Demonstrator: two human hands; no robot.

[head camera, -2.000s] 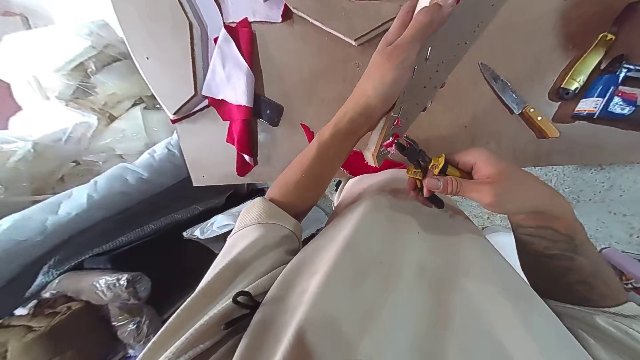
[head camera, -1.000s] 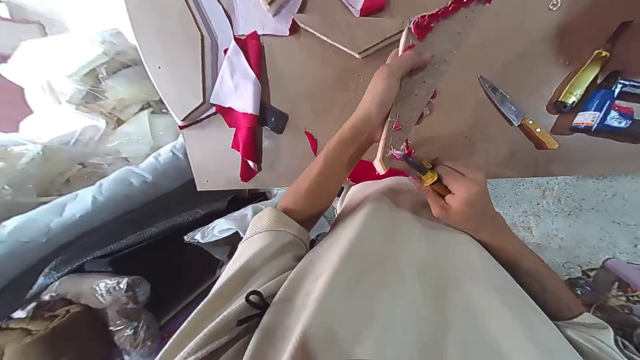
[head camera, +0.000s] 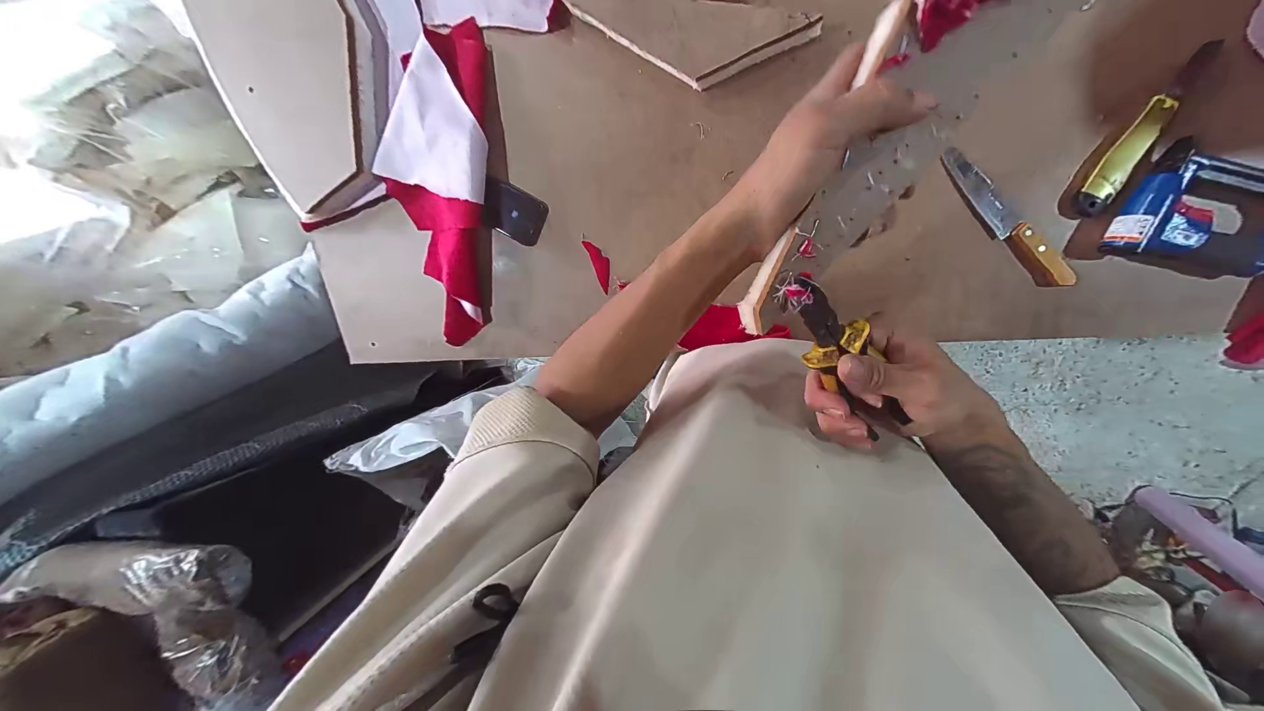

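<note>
My left hand (head camera: 839,123) grips the edge of a long wooden board (head camera: 770,281), held at a slant with its lower end near my apron. Staples and torn red fabric bits cling along the board. Yellow-and-black pliers (head camera: 837,346) are in my right hand (head camera: 894,385), their jaws beside the board's lower end at a tuft of red fabric and staples (head camera: 793,292). Whether the jaws are tight on the tuft is not clear. Red cloth (head camera: 726,328) lies beneath that end of the board.
A wood-handled knife (head camera: 1037,255), a yellow-handled tool (head camera: 1129,153) and a blue packet (head camera: 1175,212) lie on the tabletop (head camera: 612,138) at right. At left are a panel (head camera: 281,94), red-and-white fabric (head camera: 434,148) and a dark phone (head camera: 516,212). Another angled panel (head camera: 706,39) is at the top.
The pliers and my right hand have shifted about the board's lower end. Red fabric at the board's upper part, seen one second ago, is now partly out of the frame.
</note>
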